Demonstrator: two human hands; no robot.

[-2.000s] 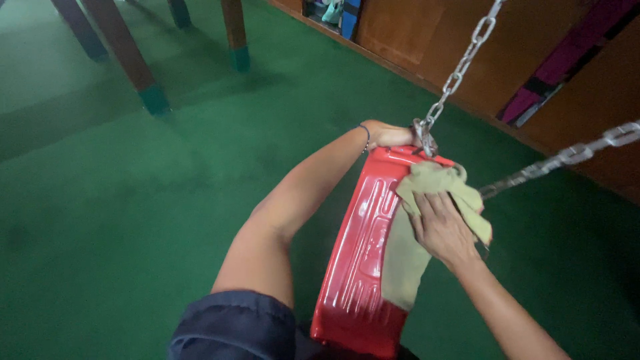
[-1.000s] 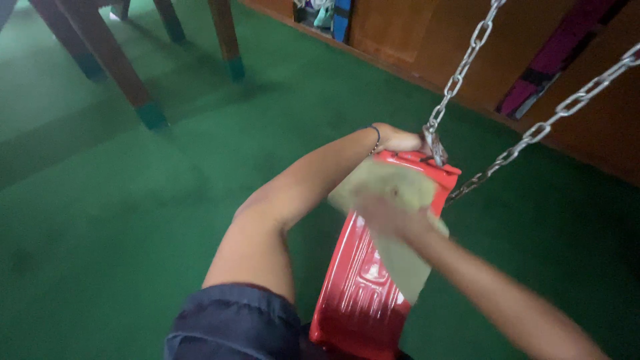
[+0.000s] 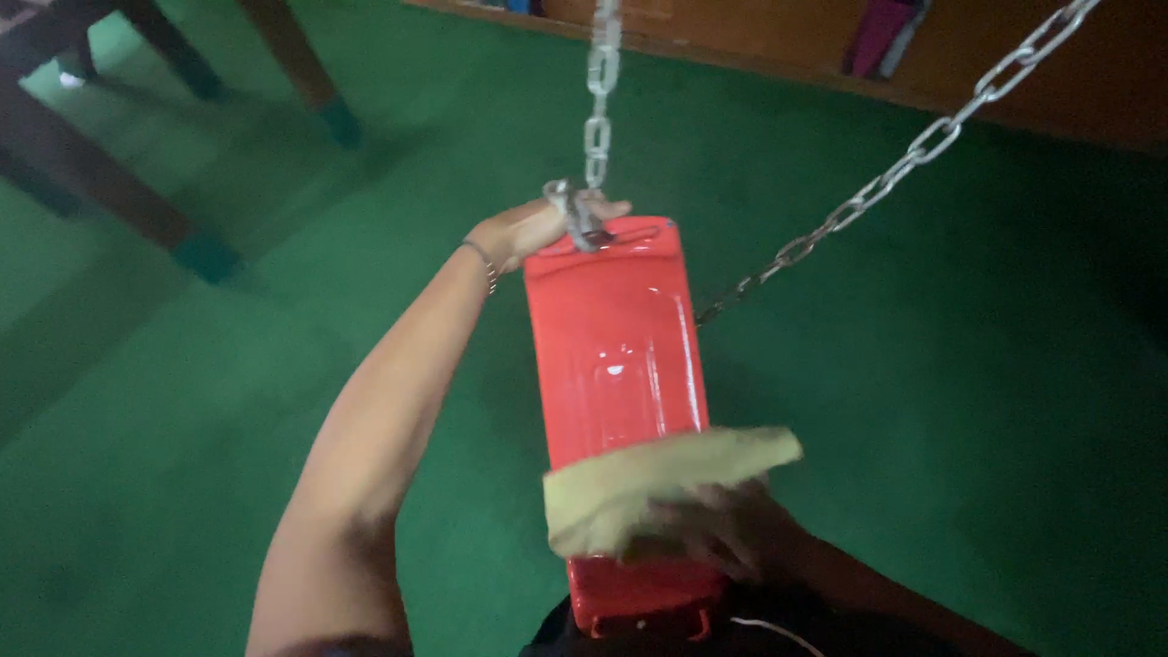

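Note:
A glossy red plastic swing seat [image 3: 620, 328] lies lengthwise before me, its near end close to my body. My left hand [image 3: 538, 226] grips its far end beside the metal shackle [image 3: 579, 219], where a steel chain [image 3: 598, 119] joins it; part of the fingers is hidden. Pressed over the seat's nearer half is a yellow-green cloth [image 3: 639, 474], held under my right hand [image 3: 712, 529], which is blurred and dark. A second chain [image 3: 853, 205] slants from behind the seat's right edge to the upper right.
Green floor [image 3: 876, 411] surrounds the seat. Dark wooden legs with green feet [image 3: 205, 251] stand at the upper left. Brown wooden panelling [image 3: 748, 36] runs along the back, with a magenta item [image 3: 876, 32] against it.
My right hand has moved the cloth from the seat's far end to its near half. The seat now points more straight away from me. My left hand stays at the far end. The view has shifted.

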